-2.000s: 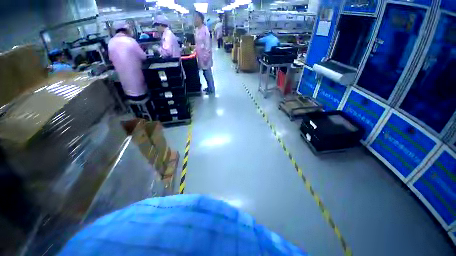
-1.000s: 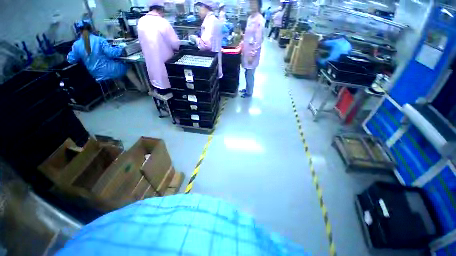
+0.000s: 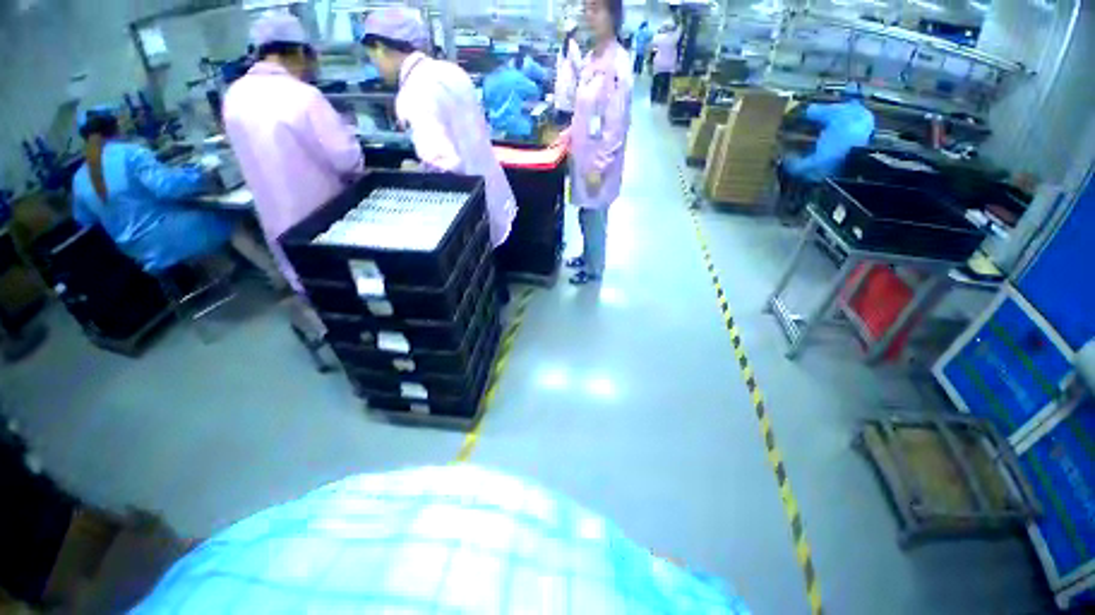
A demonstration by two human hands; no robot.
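Neither of my hands is in the picture; only my blue checked smock shows at the bottom edge. Nearest in front, a stack of black turnover crates (image 3: pixel 414 330) with white labels stands on the floor at the left tape line. The top crate holds rows of white-silver metal parts (image 3: pixel 390 219). Another dark stack with a red-edged top (image 3: pixel 530 156) stands just behind it.
Several people in pink smocks (image 3: pixel 279 138) stand around the stacks; people in blue sit at benches. A metal cart (image 3: pixel 802 288) with black crates (image 3: pixel 901 221), a low dolly (image 3: pixel 943 475) and blue cabinets are right. Brown cartons (image 3: pixel 114 559) are lower left.
The crate stack and pink-smocked people appear nearer and larger. The black crates on the floor at right have left the view, and the open cartons have shifted to the lower left edge.
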